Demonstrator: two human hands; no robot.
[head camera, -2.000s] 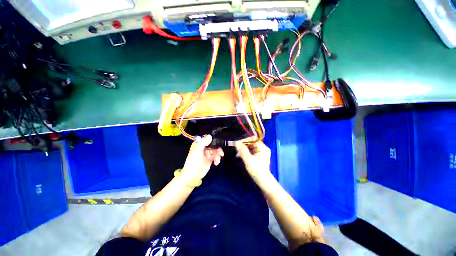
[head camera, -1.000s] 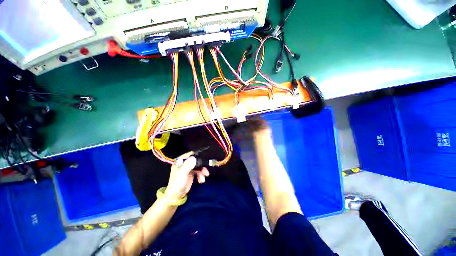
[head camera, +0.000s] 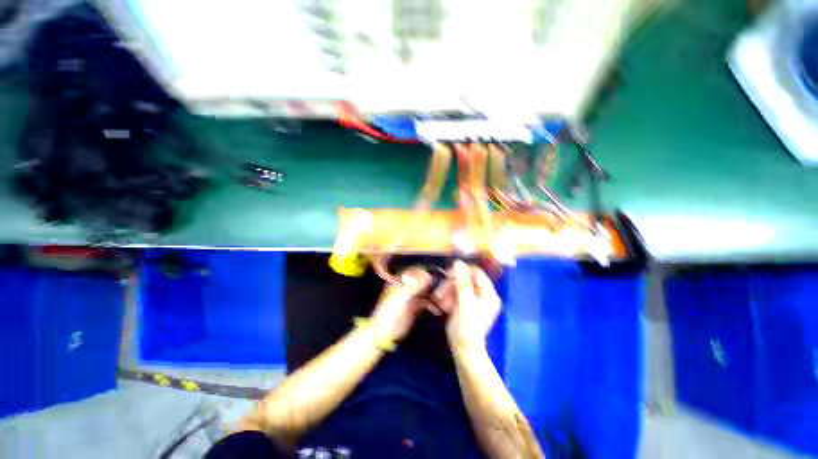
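The view is blurred. My left hand (head camera: 404, 300) and my right hand (head camera: 468, 300) meet just below the orange fixture board (head camera: 413, 231) at the bench edge. My left fingers are closed on a small dark piece (head camera: 432, 267) that looks like a black cable assembly. My right fingers pinch at its right end; what exactly they hold is hidden. Orange and yellow test leads (head camera: 474, 175) hang from the white-socketed strip (head camera: 475, 130) down to the hands. A yellow piece (head camera: 350, 240) is at the board's left end, a black rounded piece (head camera: 628, 242) at its right.
The cream tester (head camera: 359, 63) stands behind. A black cable heap (head camera: 99, 134) lies on the left of the green bench (head camera: 296, 211). Blue totes stand below at left (head camera: 211, 309) and right (head camera: 574, 350). A white fan base (head camera: 776, 90) is at the upper right.
My right hand has come back from over the right tote to beside my left hand. The head view has shifted, so the bench appears further right and lower.
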